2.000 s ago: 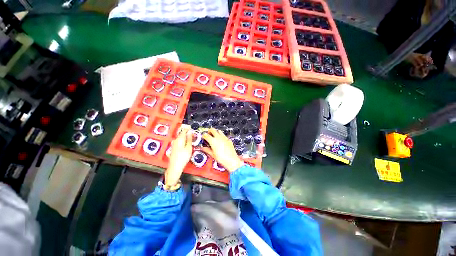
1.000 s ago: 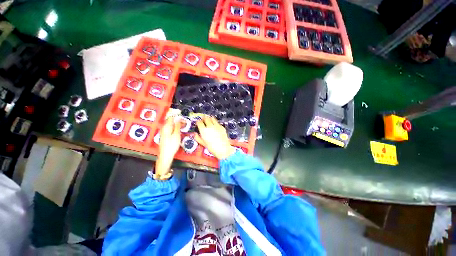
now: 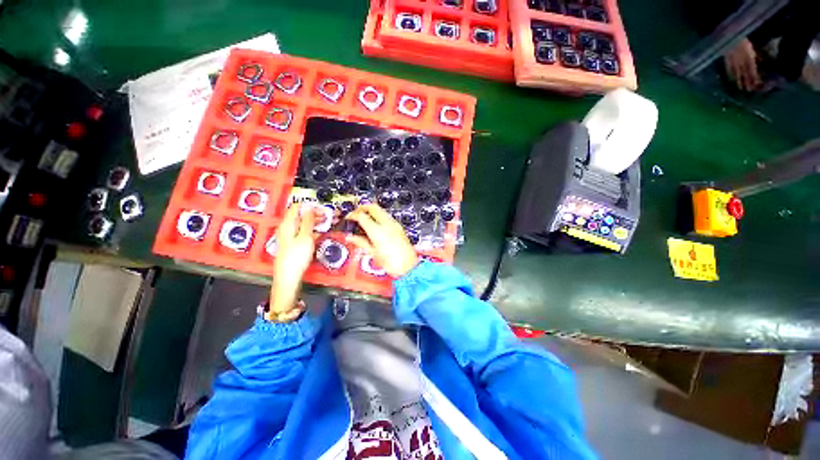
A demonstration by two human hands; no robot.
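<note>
A red-orange parts tray [image 3: 209,162] lies at the bench's front edge. Silver watch cases [image 3: 330,89] sit in its pockets; some in the front row have dark round centres. Black discs [image 3: 396,163] lie under shiny clear film in the central recess, over a dark sheet with a yellow patch. My left hand [image 3: 295,239] is over the recess's front left corner, its fingertips on a silver watch case [image 3: 322,216]. My right hand [image 3: 381,241] is just right of it, fingers bent, fingertips near a small dark piece. Whether it grips this piece is too blurred to tell.
Loose silver units [image 3: 131,207] and a paper sheet [image 3: 162,117] lie left of the tray. Stacked red-orange trays [image 3: 573,76] stand at the back. A tape dispenser [image 3: 575,184] with cable and an emergency stop box [image 3: 715,212] are on the right. Another person's hand [image 3: 743,65] shows at the back right.
The whole view has shifted, so the bench items sit higher in the picture. My fingertips have moved a little apart, and the yellow patch beside my left hand now shows more.
</note>
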